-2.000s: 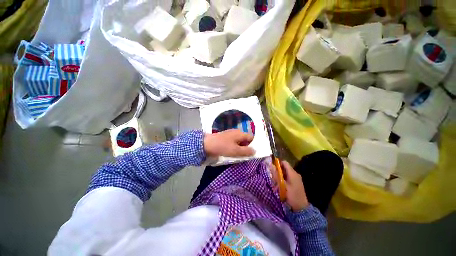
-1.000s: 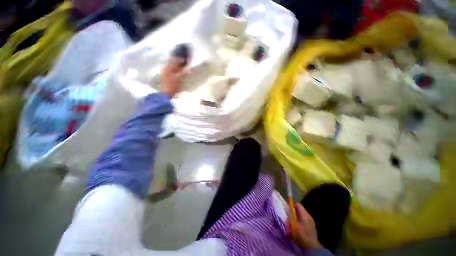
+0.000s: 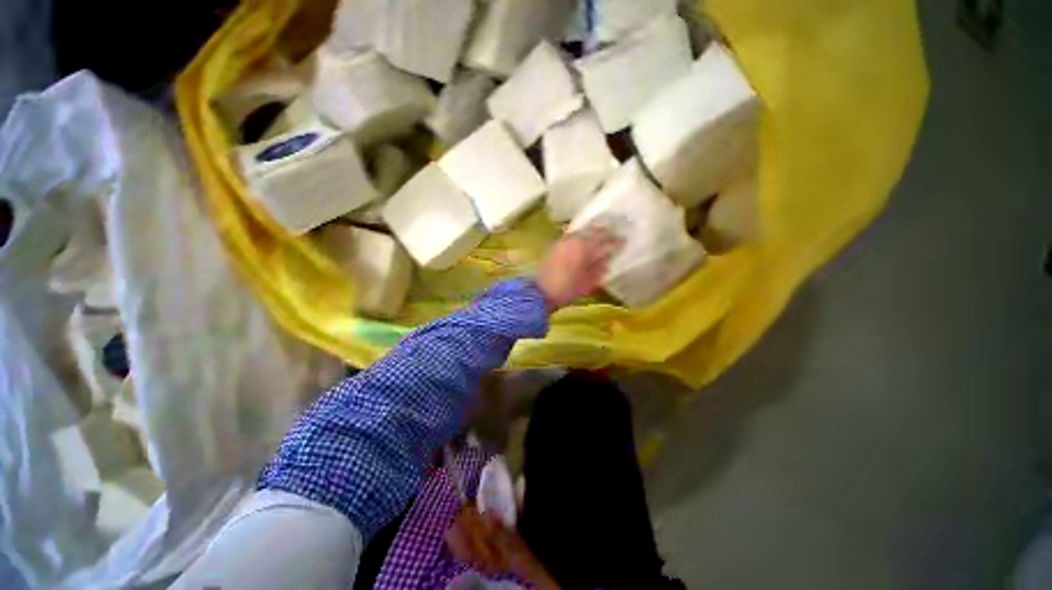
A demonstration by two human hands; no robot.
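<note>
My left hand reaches into the yellow sack, its fingers over the left side of a cream-white cube near the sack's front rim. The fingers are blurred, so I cannot tell whether they grip it. My right hand is low over the lap, partly hidden and dark. A thin greyish strip above it looks like the blades of the scissors; the handles are not clearly visible. A small white shape shows beside them.
The yellow sack holds several white cubes, one with a dark oval patch. A white sack with more cubes stands at the left. My dark-trousered knee is below the yellow sack. Grey floor shows at the right.
The view has swung right towards the yellow sack. My left hand has moved from the white sack to a cube in the yellow sack. My right hand stays low by the lap.
</note>
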